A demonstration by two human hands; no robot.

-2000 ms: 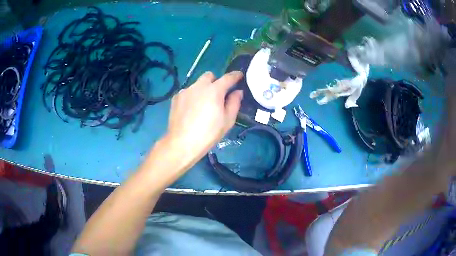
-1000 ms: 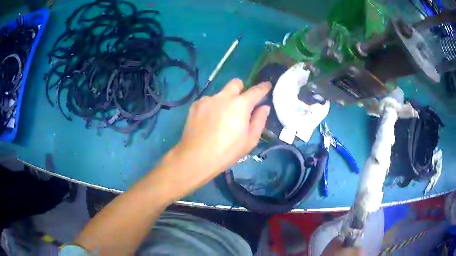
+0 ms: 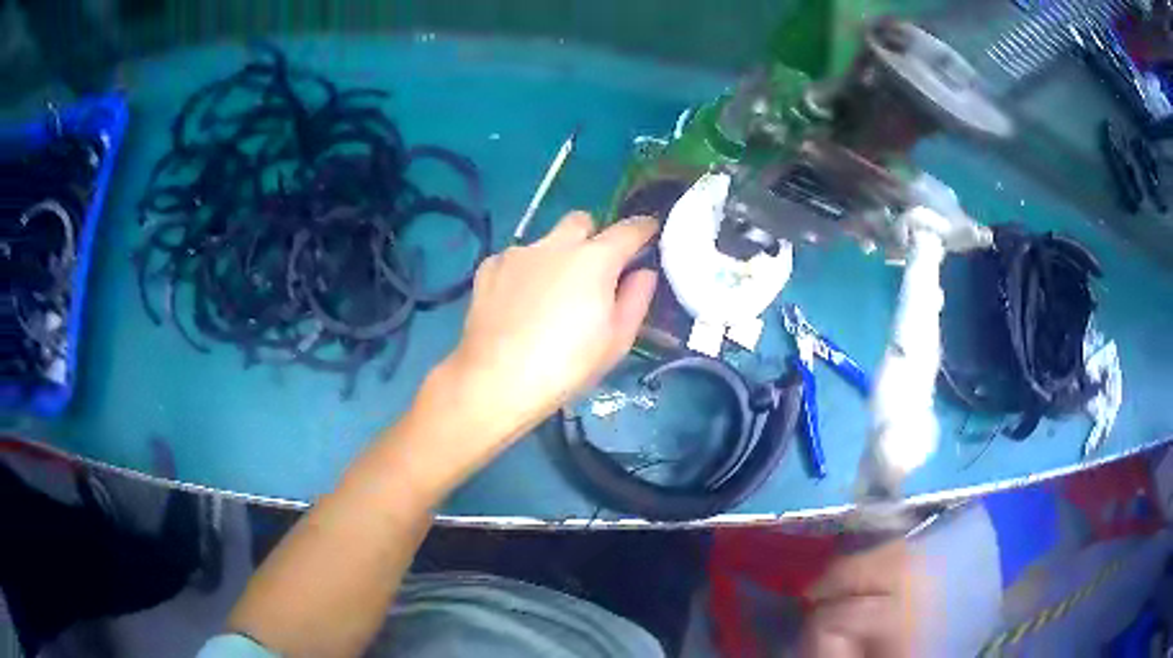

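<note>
The green and grey arbor press (image 3: 823, 167) stands at the right of centre. Its white crescent fixture (image 3: 701, 264) lies over a dark round pad. My left hand (image 3: 547, 302) reaches to the fixture's left side, with thumb and forefinger at the dark pad; whether it pinches a part there is hidden. The white-wrapped press lever (image 3: 907, 360) points down towards me. My right hand (image 3: 868, 604) is blurred at the bottom, just below the lever's lower end; its grip is unclear. A padded black headband (image 3: 669, 495) lies at the bench edge below the fixture, a thinner strip inside its curve.
A tangle of thin black strips (image 3: 290, 244) lies left, beside a blue parts tray (image 3: 97, 219). A pen-shaped tool (image 3: 547, 186) lies behind my left hand. Blue-handled side cutters (image 3: 810, 405) lie right of the headband. Stacked black headbands (image 3: 1042, 321) and white cloth or paper (image 3: 1102, 392) are far right.
The lever has swung down from the upper right to point towards me, with my right hand now near its end. My left hand stays beside the fixture. The camera view has shifted slightly.
</note>
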